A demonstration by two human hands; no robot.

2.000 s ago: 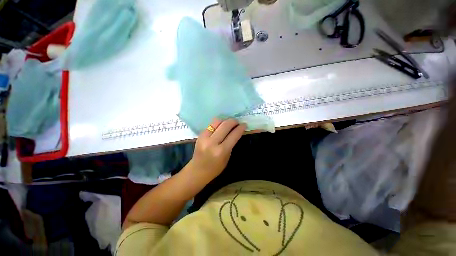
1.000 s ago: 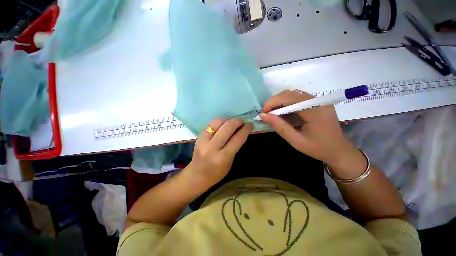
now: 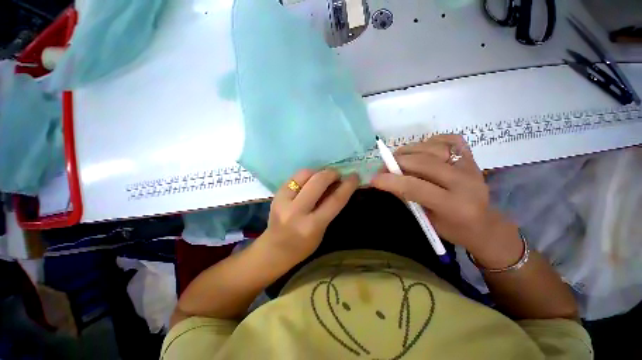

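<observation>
A sheer aqua fabric piece [image 3: 299, 98] lies on the white table, its lower end at the front edge. My left hand [image 3: 303, 211] holds that lower end with fingertips on a narrow paler folded edge [image 3: 348, 169]. My right hand [image 3: 443, 183] has its thumb and fingertips at the right end of this fold. It also holds a slim white marking pen [image 3: 415, 204], its dark tip up toward the fabric's right edge and its dark blue end down toward me. Whether the right fingertips pinch the fabric is partly hidden.
A measuring tape [image 3: 528, 129] runs along the table's front edge. The machine's needle plate area [image 3: 345, 24] is at the top. Black-handled shears [image 3: 535, 21], thread snips [image 3: 598, 76] and a thin pointed tool [image 3: 598, 46] lie upper right. A red basket [image 3: 70, 155] with aqua pieces stands left.
My right hand came in with the pen. The pen then pointed at the fold; now it is swung upright between the fingers, and the right fingertips are at the fabric. The left hand stays nearly in place.
</observation>
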